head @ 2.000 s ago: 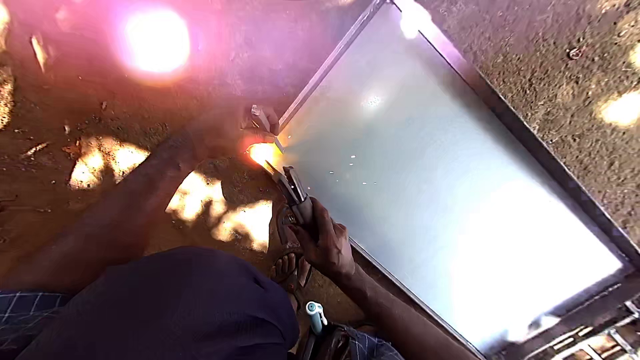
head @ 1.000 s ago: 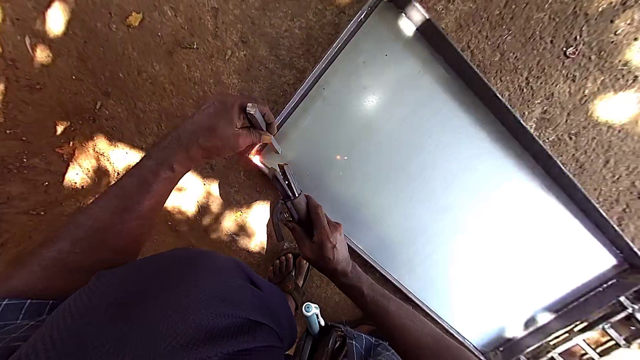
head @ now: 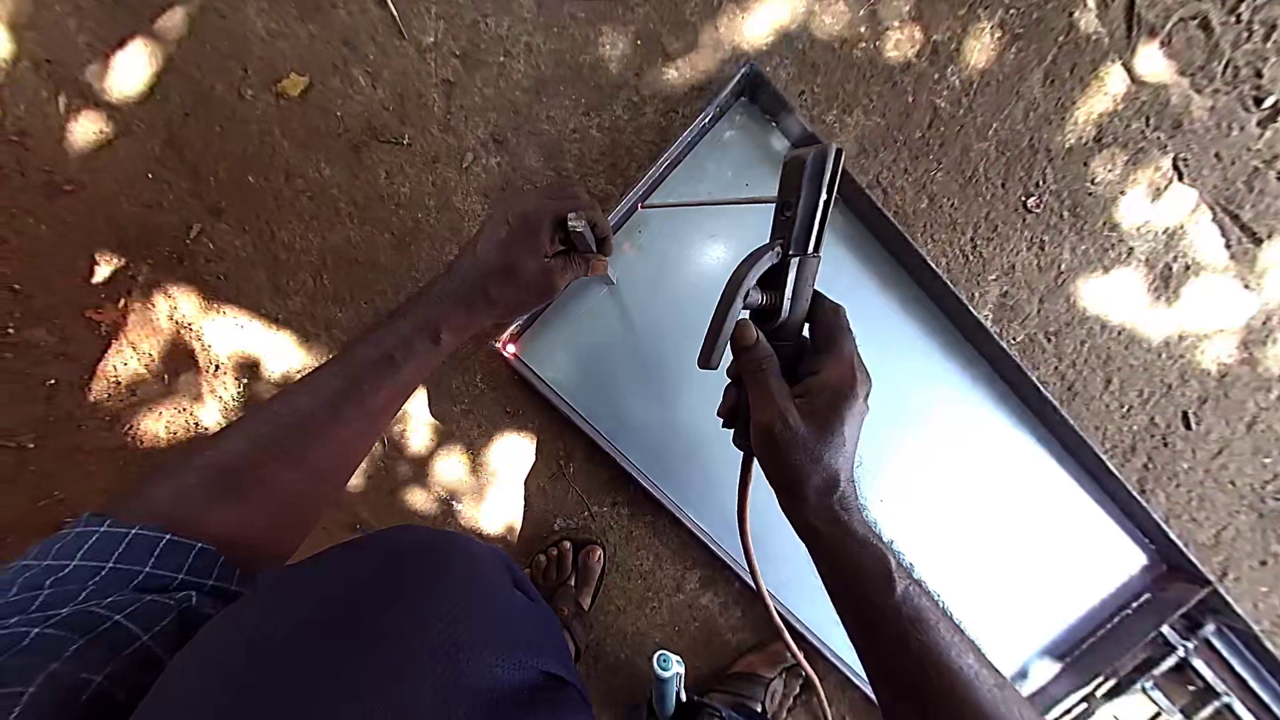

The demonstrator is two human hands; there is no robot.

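Note:
My right hand (head: pixel 805 400) grips a welding electrode holder (head: pixel 800 220) above a metal sheet (head: pixel 680 300) set in a steel frame (head: pixel 970 320). From the holder's jaws a thin welding electrode (head: pixel 710 202) points left, its tip glowing red near the frame's upper left edge. At the frame's left corner a weld spot (head: pixel 511 348) glows red. My left hand (head: pixel 540 245) is closed around a small metal tool or bar (head: pixel 580 233) at that upper left edge; the tool's kind cannot be told. A cable (head: pixel 750 540) runs down from the holder.
Bare earth ground (head: pixel 350 130) with patches of sunlight surrounds the frame. My sandalled foot (head: pixel 568 580) is beside the frame's lower left edge. A capped pen (head: pixel 667 680) shows at the bottom. Metal bars (head: pixel 1190 670) lie at the lower right.
The bright arc at the frame's left corner has gone out, leaving a red glow. My right hand has lifted the electrode holder away from the corner. The view has shifted.

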